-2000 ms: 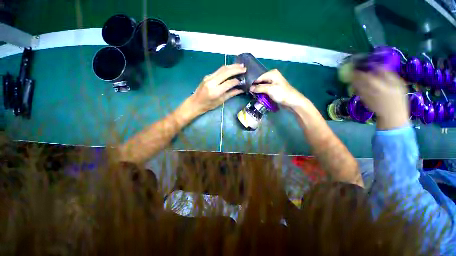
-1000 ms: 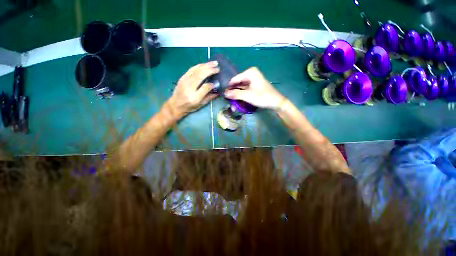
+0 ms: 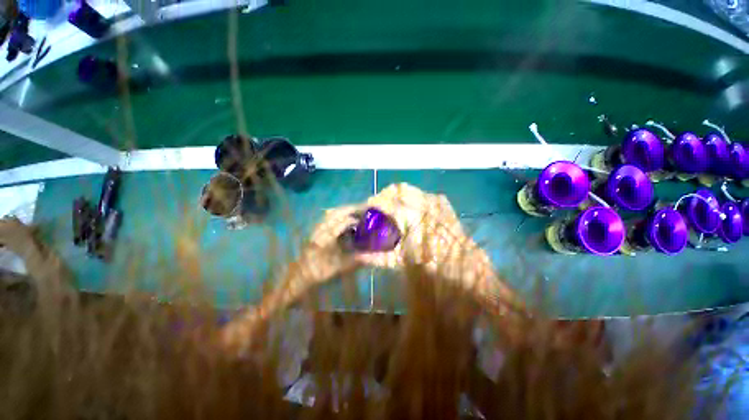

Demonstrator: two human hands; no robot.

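A lamp unit (image 3: pixel 377 230) is between my hands at the middle of the worktop, its purple cup facing up toward me. My left hand (image 3: pixel 335 236) wraps its left side. My right hand (image 3: pixel 423 225) covers its right and far side. The fingers hide most of its body, so I cannot tell how far the purple cup sits in a housing. Brown hair hangs across the lower view and blurs both forearms.
Three black housings (image 3: pixel 222 195) stand at left by the white rail (image 3: pixel 443 156). Slim black bars (image 3: pixel 107 215) lie further left. Rows of purple reflector assemblies (image 3: pixel 600 230) stand at right. A dark lamp (image 3: pixel 97 72) is on the green belt (image 3: pixel 345 98). Another person's hand (image 3: pixel 33 246) shows at far left.
The view has tilted up, showing more belt. The black housing and separate reflector assembly in my hands now show as one unit, purple cup up, with both hands closed around it.
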